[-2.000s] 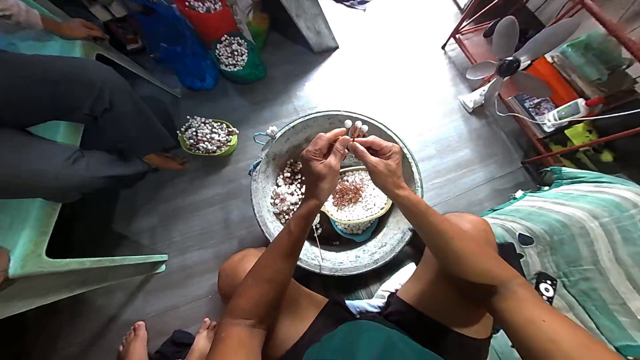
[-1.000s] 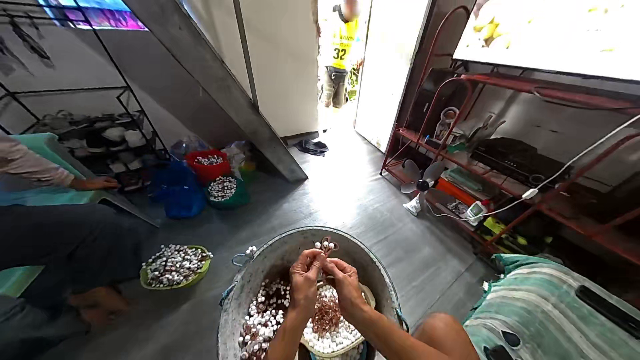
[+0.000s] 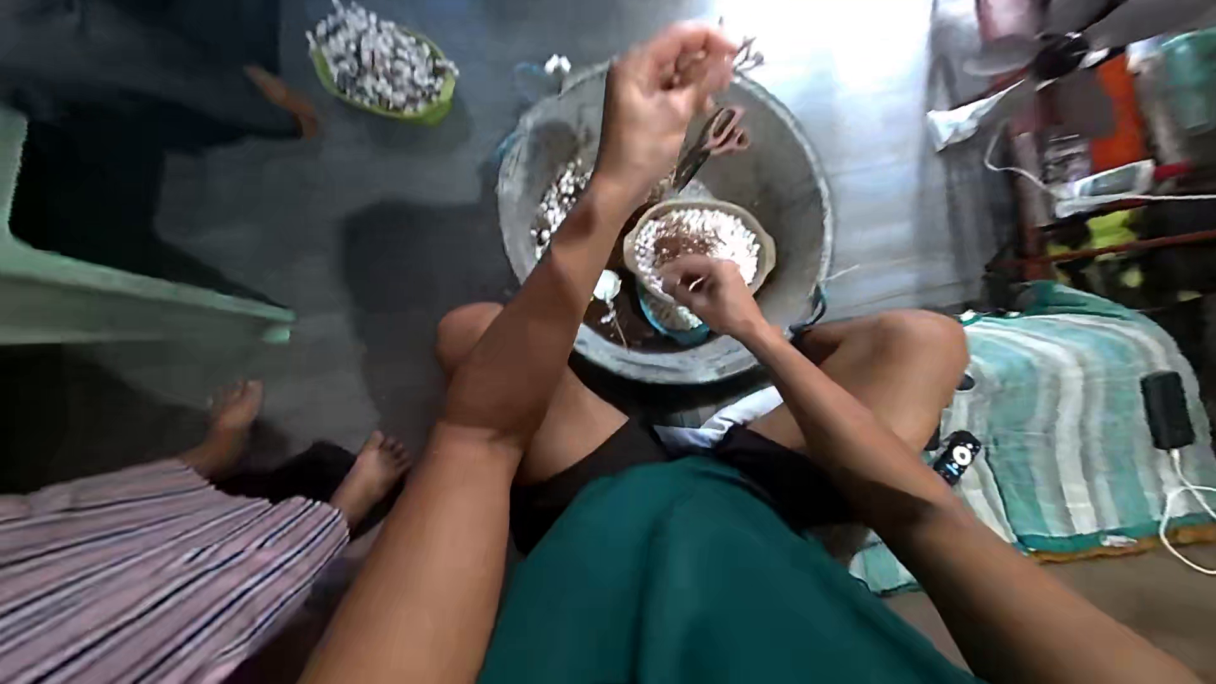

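Observation:
A large round metal tub [image 3: 822,199] stands between my knees. My left hand [image 3: 670,85], blurred, is raised near its far rim, fingers curled around what seems to be a thin sprig with small whitish tips [image 3: 749,55]. My right hand [image 3: 711,293] hangs over the near edge of a cream bowl [image 3: 768,249], fingers bent; whether they hold anything is unclear. White pieces and reddish-brown bits [image 3: 698,237] fill the bowl, which rests on a blue container [image 3: 679,332]. Scissors with pinkish handles [image 3: 727,133] lie behind the bowl. More white pieces [image 3: 560,199] lie in the tub's left part.
A green basket [image 3: 437,109] of whitish pieces stands on the floor at upper left. A pale green plastic chair [image 3: 142,294] and another person's bare feet [image 3: 237,408] are at left. At right are a striped cloth [image 3: 1073,418], a remote control [image 3: 958,456] and a fan [image 3: 1059,57].
My hands, together over the tub in both earlier frames, are now apart: the left at the far rim, the right low over the bowl. The view has tilted down sharply. Scissors are now visible.

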